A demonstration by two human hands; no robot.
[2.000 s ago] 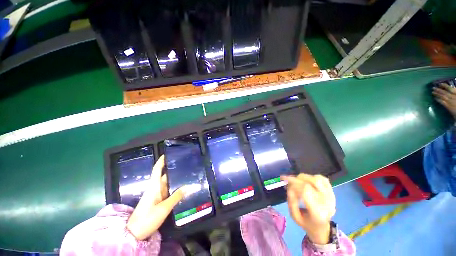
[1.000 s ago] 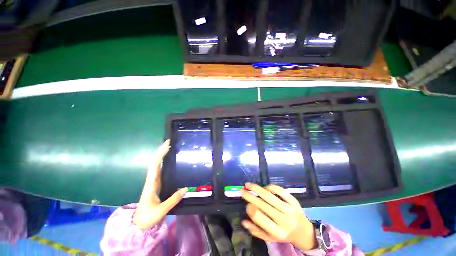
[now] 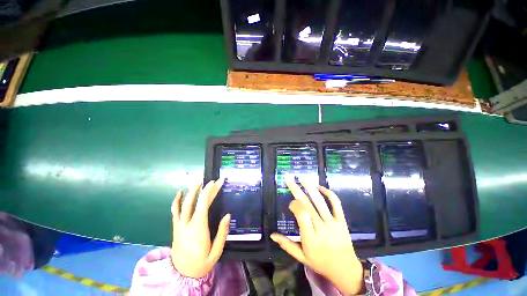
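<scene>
A black phone tray (image 3: 456, 185) lies on the green surface, with four smartphones side by side and its far right slot empty. The leftmost smartphone (image 3: 241, 202) and the second smartphone (image 3: 287, 211) show dark screens with green and white text and a pale strip at the bottom. The third (image 3: 349, 202) and fourth (image 3: 407, 202) also show faint text, partly washed out by glare. My left hand (image 3: 199, 228) has a fingertip at the leftmost phone's left edge. My right hand (image 3: 320, 228) is spread over the second phone, fingers on or just above its screen. Neither hand holds anything.
A raised rear tray (image 3: 444, 49) with dark phones stands behind on a wooden board (image 3: 271, 82). A blue and white pen (image 3: 341, 78) lies on the board. A red stand (image 3: 482, 260) is below the bench at right. Part of another person (image 3: 20, 243) shows at the left edge.
The red and green buttons on the two left phones have given way to text menus. My left hand has moved up from the lower edge; my right hand has moved up over the second phone.
</scene>
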